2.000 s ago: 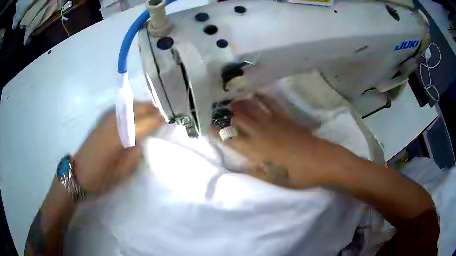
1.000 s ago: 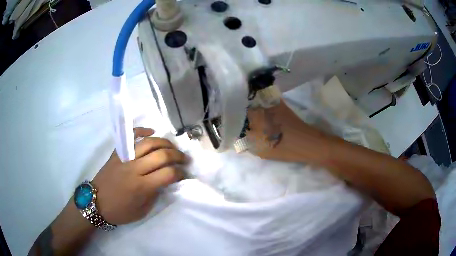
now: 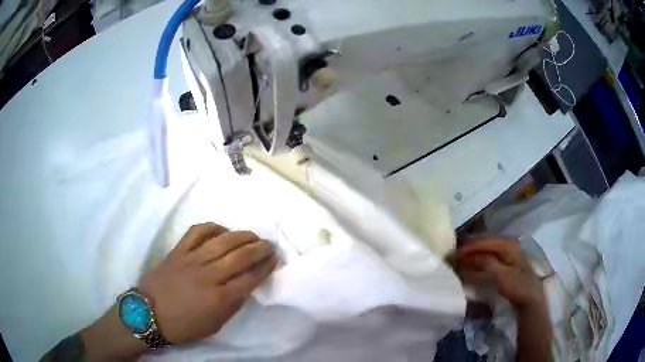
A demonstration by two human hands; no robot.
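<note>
A large white garment piece [image 3: 353, 272] lies in soft folds over the table and runs under the sewing machine's presser foot [image 3: 239, 157]. A cream edge of it stretches from the foot towards the right. My left hand [image 3: 216, 279], with a watch on the wrist, lies palm down on the cloth in front of the foot, fingers slightly bent. My right hand [image 3: 495, 265] is slightly blurred at the garment's right edge, its fingers bent around the cloth edge. The machine head [image 3: 254, 78] stands above the cloth.
The machine arm [image 3: 424, 42] crosses the top. A blue tube [image 3: 170, 35] with a clear end hangs left of the head. A heap of white pieces [image 3: 601, 233] lies at the right beyond the white table [image 3: 56, 141]. A looped white cord [image 3: 562, 74] hangs at the upper right.
My right hand has moved from beside the machine head out to the right edge of the cloth. The cloth now spreads flatter to the right. My left hand is slightly lower in the view.
</note>
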